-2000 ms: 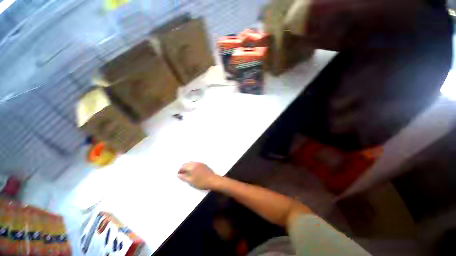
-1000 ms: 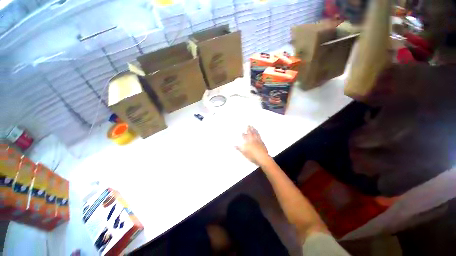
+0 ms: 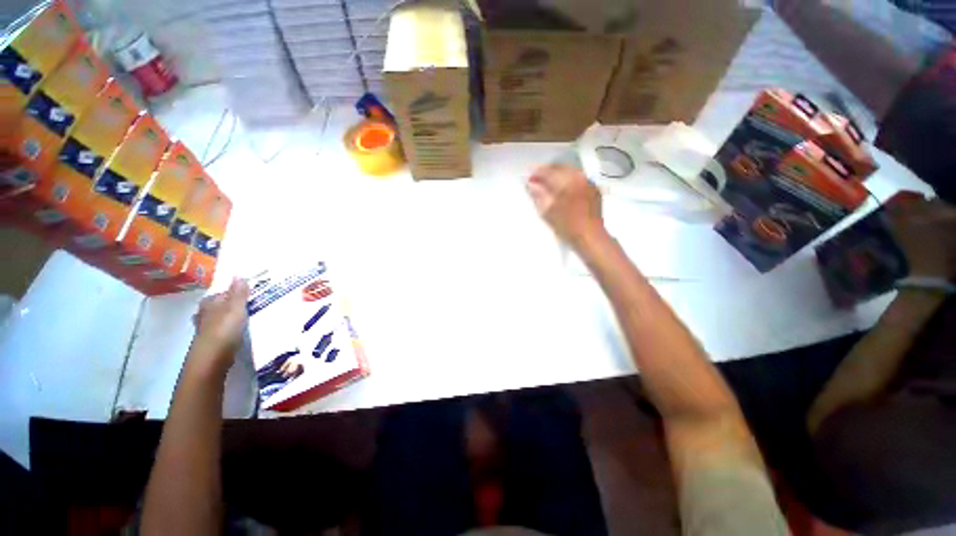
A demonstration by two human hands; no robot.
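A white-faced colour box (image 3: 304,340) with dark product pictures and orange-red sides lies flat on the bench (image 3: 472,304) near its front edge. My left hand (image 3: 222,314) is at the box's left edge, its fingertips against the upper left corner. My right hand (image 3: 569,204) is raised over the bench to the right of the box, fingers curled together and slightly blurred. Whether it holds a thin strip cannot be told. A pale tape roll (image 3: 613,161) lies flat just beyond my right hand.
Stacked orange boxes (image 3: 115,188) stand at left. Yellow-orange tape (image 3: 374,147), a narrow carton (image 3: 438,126) and larger cartons (image 3: 550,89) stand at the back. Black-orange hang-top boxes (image 3: 770,173) stand at right, where another person's hand (image 3: 928,239) touches a dark box (image 3: 862,260).
The view has swung left and levelled. My left hand has come into view at the colour box. My right hand has moved nearer the tape roll, its fingers now curled.
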